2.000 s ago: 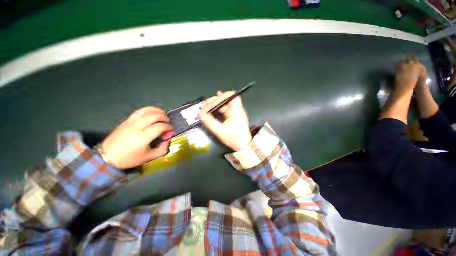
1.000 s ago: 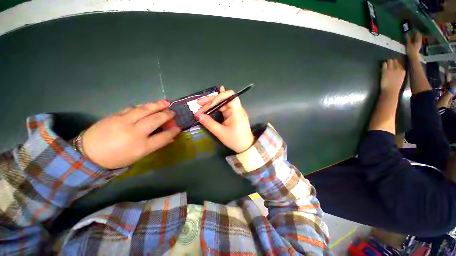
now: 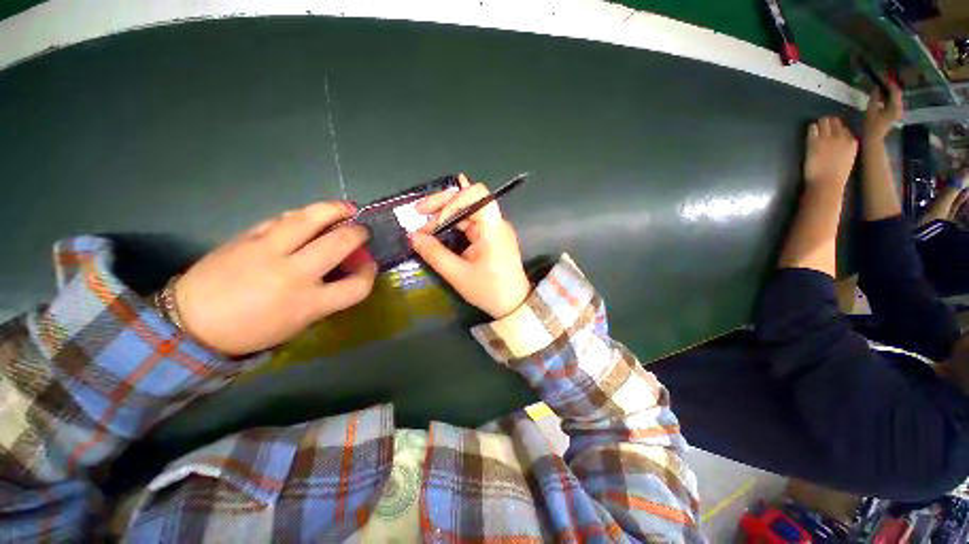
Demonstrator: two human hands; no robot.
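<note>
A black oblong phone unit (image 3: 386, 236) is held between both hands just over the tabletop, tilted up to the right. A white panel (image 3: 410, 217) lies on its right half, partly hidden by fingers. My left hand (image 3: 278, 278) grips the unit's left end, with a red patch at the fingers. My right hand (image 3: 475, 253) holds slim black tweezers (image 3: 480, 202) like a pen, its fingers over the unit's right end. The tweezers' working tip is hidden. A shiny pale patch (image 3: 406, 278) shows at the unit's lower edge.
Yellow tape (image 3: 367, 325) is stuck on the dark green table (image 3: 595, 159). Beyond are a white rail (image 3: 446, 13) and a belt with a black-and-red unit (image 3: 784, 37). Another person's arms (image 3: 823, 202) are at the right. Red and dark items (image 3: 776, 528) show at the lower right.
The view has shifted since two seconds ago. My left hand has moved slightly on the unit's left end. The right hand keeps the tweezers. The neighbouring person's hands have moved apart, one towards the belt.
</note>
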